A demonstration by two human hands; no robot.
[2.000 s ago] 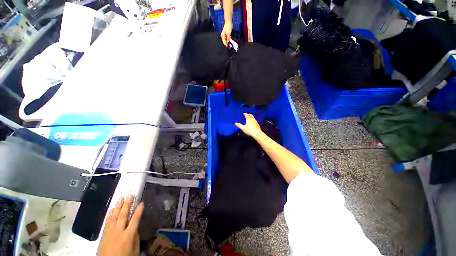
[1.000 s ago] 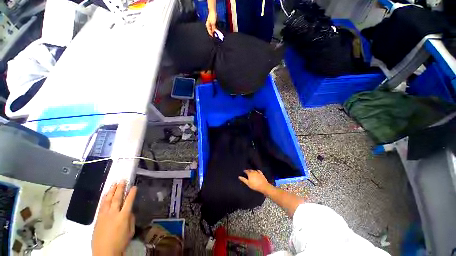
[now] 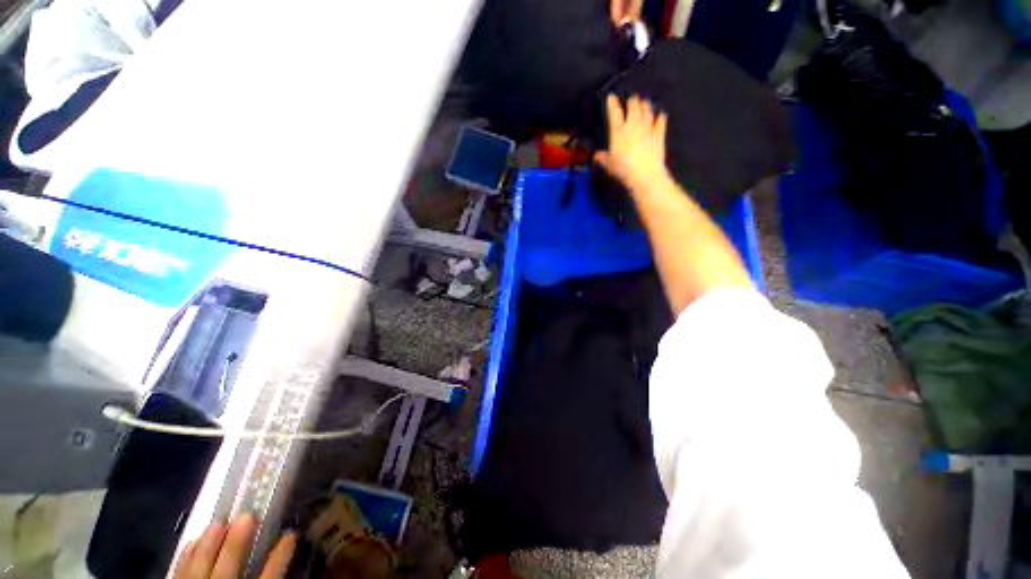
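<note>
A black cloth bundle (image 3: 712,124) hangs at the far end of the blue plastic crate (image 3: 560,232), held up by another person's hand at the top. My right hand (image 3: 637,141) reaches forward with fingers spread against this bundle; it grips nothing that I can see. More black garment pieces (image 3: 577,396) lie in the crate and over its near end. My left hand (image 3: 232,551) rests on the front edge of the white machine table, cut off by the bottom of the picture, fingers slightly apart.
The white machine table (image 3: 328,102) is at the left, with a table-edge ruler (image 3: 271,435), a black smartphone (image 3: 158,486) and a pale cable. Another blue crate (image 3: 893,271) with black pieces stands at the right, near green cloth (image 3: 967,368). Pedals and metal legs are under the table.
My right hand has moved forward from the black pieces in the near part of the crate to the hanging bundle. My left hand stays on the table edge. The view has shifted.
</note>
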